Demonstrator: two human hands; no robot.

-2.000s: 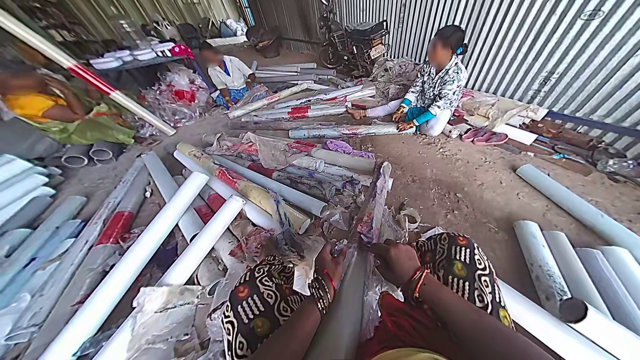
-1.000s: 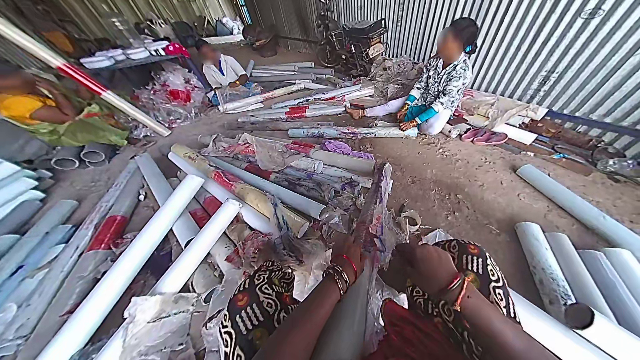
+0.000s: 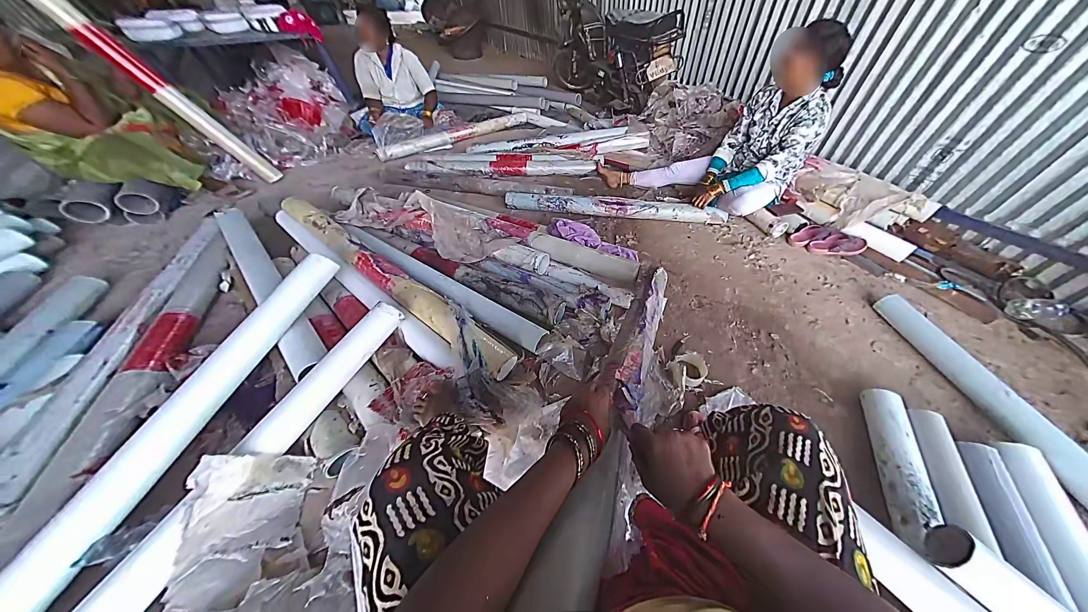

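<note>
A grey plastic pipe [image 3: 571, 527] lies lengthwise between my knees, its far part wrapped in torn clear plastic film [image 3: 639, 361] with red and purple marks. My left hand [image 3: 588, 412] is closed around the pipe at the wrapped part. Just to the right, my right hand [image 3: 676, 459] grips the film's edge along the pipe's side; its fingertips are partly hidden. Loose film and scraps of wrapping lie about both hands, and a whitish crumpled sheet [image 3: 242, 518] is at lower left.
White pipes [image 3: 195, 408] and film-wrapped pipes [image 3: 408, 289] lie on the left and ahead. More pipes [image 3: 943, 476] rest at right. One person [image 3: 765, 136] sits by the corrugated metal wall [image 3: 952, 110], another [image 3: 395, 76] farther back, a third [image 3: 51, 110] at left.
My left hand has moved forward along the pipe since two seconds ago. The right hand, raised beside the pipe one second ago, is now lower and against the film.
</note>
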